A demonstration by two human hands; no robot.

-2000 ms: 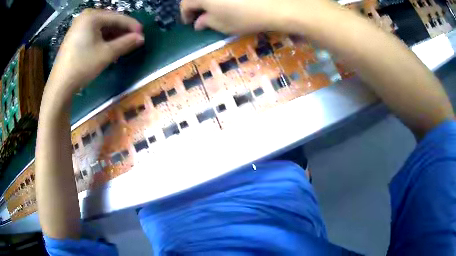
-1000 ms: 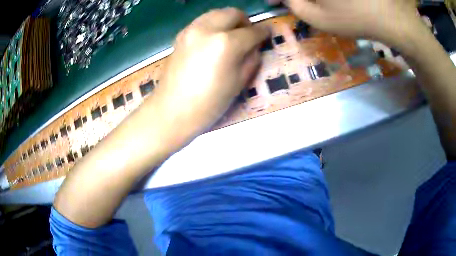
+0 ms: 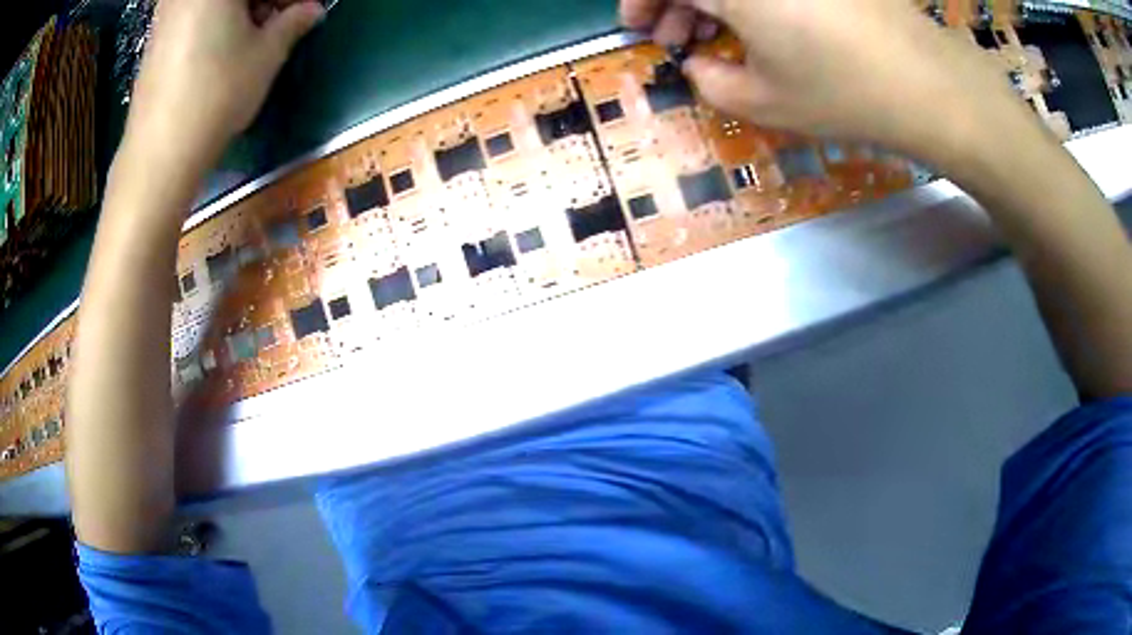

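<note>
The orange-brown circuit board panels [image 3: 546,186] lie end to end in a long strip, with rows of dark rectangular openings. A thin dark seam crosses the strip near the middle. My right hand [image 3: 807,75] is over the upper edge of the strip, right of the seam, its fingertips closed around a small dark component [image 3: 677,53]. A small part with a metal glint [image 3: 745,176] shows on the board below that hand. My left hand [image 3: 217,62] is over the green mat at the upper left. Its fingers are curled and partly cut off by the top edge, so its grip is unclear.
The green mat [image 3: 459,44] lies beyond the strip. A silver-white rail [image 3: 521,329] runs between the boards and my body. Stacked board panels [image 3: 62,124] stand at the far left. A dark gap [image 3: 1068,68] crosses the strip at the upper right.
My left hand has moved from over the boards back to the upper left, uncovering the middle of the strip. My right hand shows further left in the view, with its fingertips at the board's far edge.
</note>
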